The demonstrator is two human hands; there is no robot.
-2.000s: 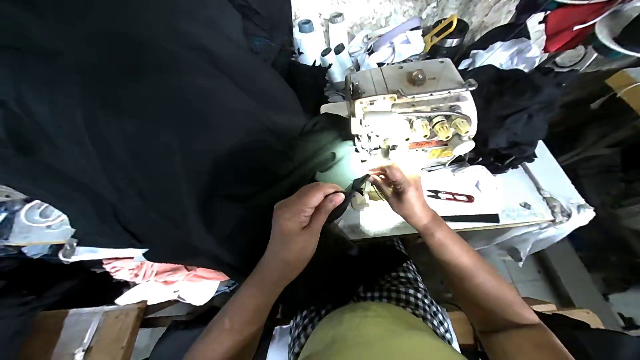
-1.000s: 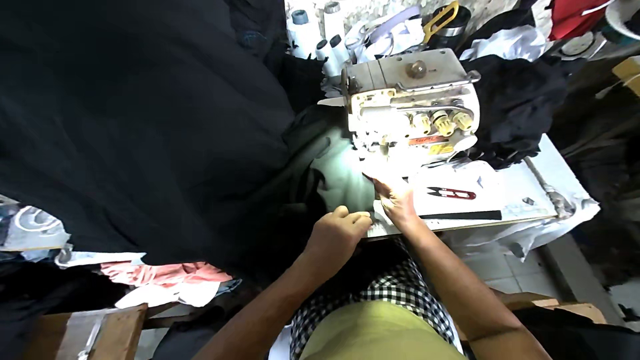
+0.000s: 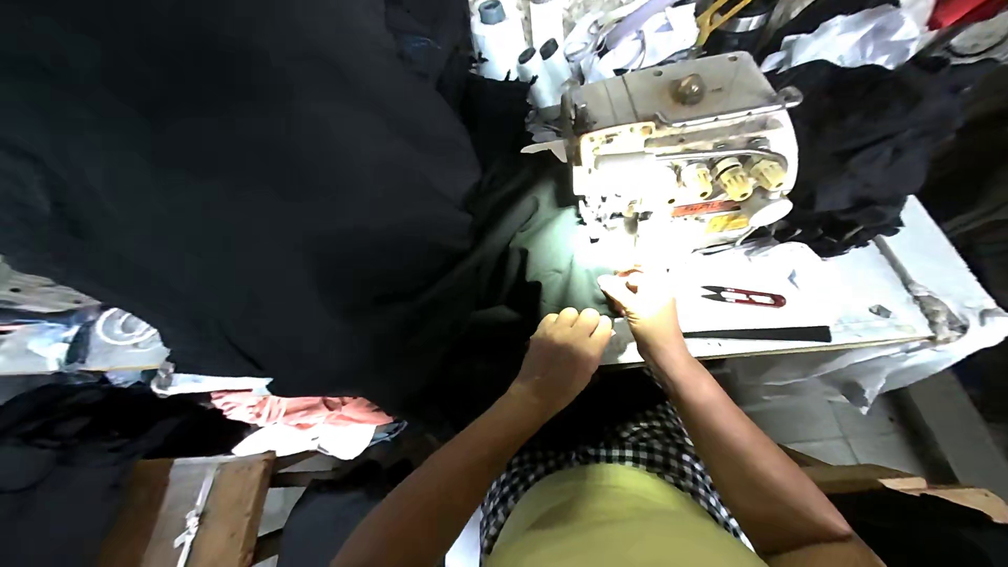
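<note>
A large black fabric (image 3: 315, 197) spreads from the left up to an overlock sewing machine (image 3: 685, 150), whose lamp lights the cloth brightly by the needle area. My left hand (image 3: 571, 342) is closed on the cloth's near edge, just left of the table edge. Close in front of the machine, my right hand (image 3: 642, 299) rests with its fingers on the lit cloth; glare hides part of the fingertips. Red-handled thread snips (image 3: 743, 296) lie on the white table to the right of that hand, above a black strip (image 3: 760, 334).
White thread cones (image 3: 498, 39) stand behind the machine on the left. Black cloth scraps (image 3: 862, 157) are heaped at its right. The white table edge (image 3: 906, 344) runs below the snips. A wooden bench (image 3: 236, 504) and pink cloth (image 3: 303, 409) are at the lower left.
Two seconds ago both hands held a dark piece of cloth up before the machine. Now the cloth lies flat at the needle area, my left hand lower on its edge and my right by the machine.
</note>
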